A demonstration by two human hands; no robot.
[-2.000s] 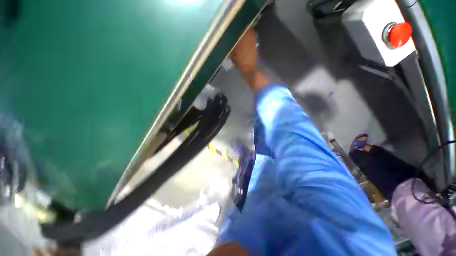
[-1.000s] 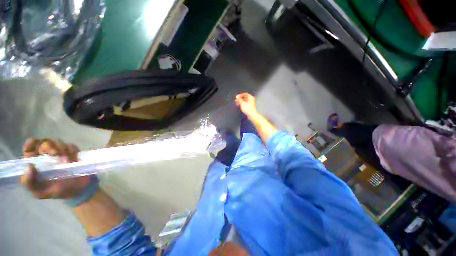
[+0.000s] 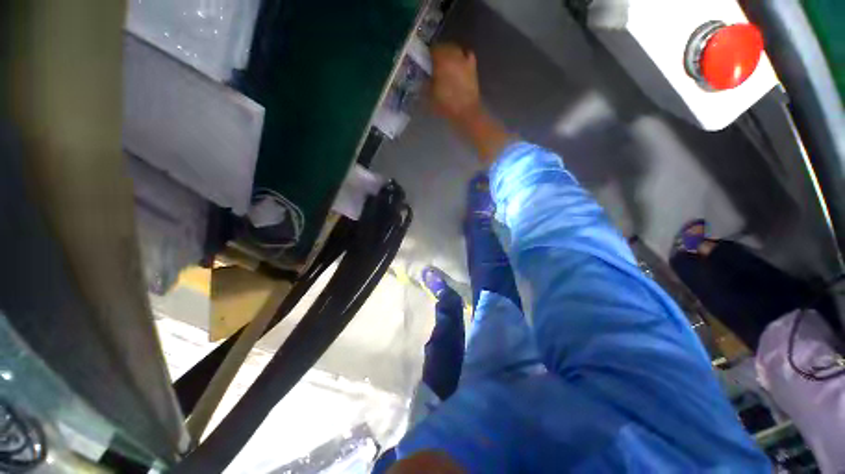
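My right hand (image 3: 454,83) is blurred at the upper middle, beside the edge of the green side bench (image 3: 320,111). Its fingers point up the picture, and I cannot tell whether they hold anything. My left hand is not in view. A thick black hose bundle (image 3: 324,310) curves down from the bench edge on the left of my body. Shiny clear plastic (image 3: 324,454) shows at the bottom, cut off by the edge; what it wraps cannot be told.
A red push button (image 3: 732,56) sits on a white box (image 3: 649,56) at the upper right. A person in a pink top (image 3: 806,380) stands at the lower right. Grey sheets or panels (image 3: 190,120) are at the left. A brown carton piece (image 3: 236,301) is beside the hoses.
The view has swung. My left hand and most of the plastic-wrapped bar it held have left the picture. My right hand shows higher, by the bench edge. The red button is back in view.
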